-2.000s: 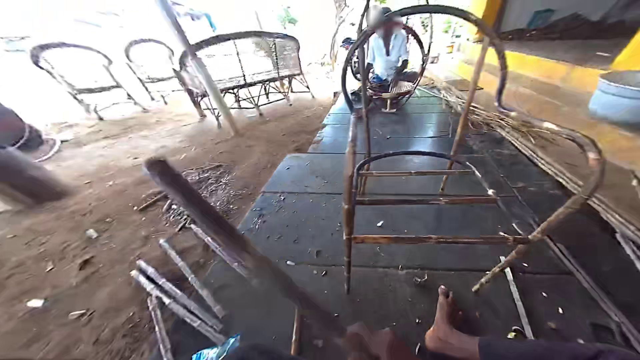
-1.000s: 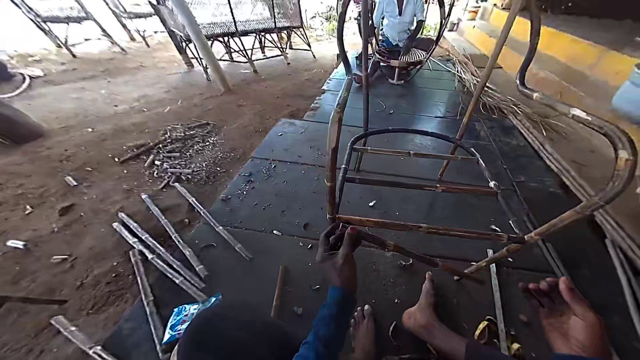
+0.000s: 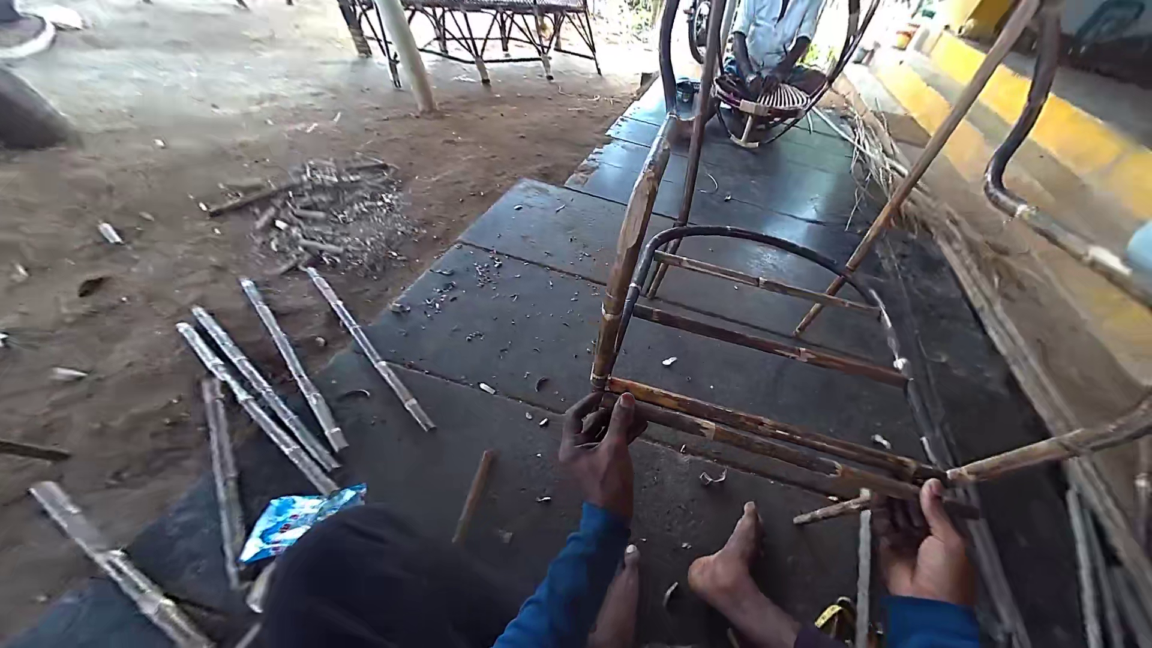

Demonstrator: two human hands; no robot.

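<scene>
A cane chair frame [image 3: 625, 261] with a curved hoop and several crossbars stands on the dark slabs in front of me. My left hand [image 3: 601, 450] pinches the left end of a loose cane rod [image 3: 747, 436] near the frame's left front leg. Around the rod's right end is my right hand [image 3: 927, 540], close to the frame's right front corner. The rod lies alongside the frame's front crossbar [image 3: 765, 425], just on my side of it. My bare feet rest below, between the hands.
Several cut cane pieces [image 3: 256, 409] and a blue packet [image 3: 301, 520] lie to the left. A short stick [image 3: 474, 495] is on the slabs [image 3: 504, 306]. Beyond sits another person [image 3: 776, 45] with a woven cane piece [image 3: 765, 101]. Long canes [image 3: 999, 315] run along the right.
The rod's right end has swung up to the frame's front crossbar. My right hand, open and apart from it one second ago, now holds that end. The left hand stays at the left corner.
</scene>
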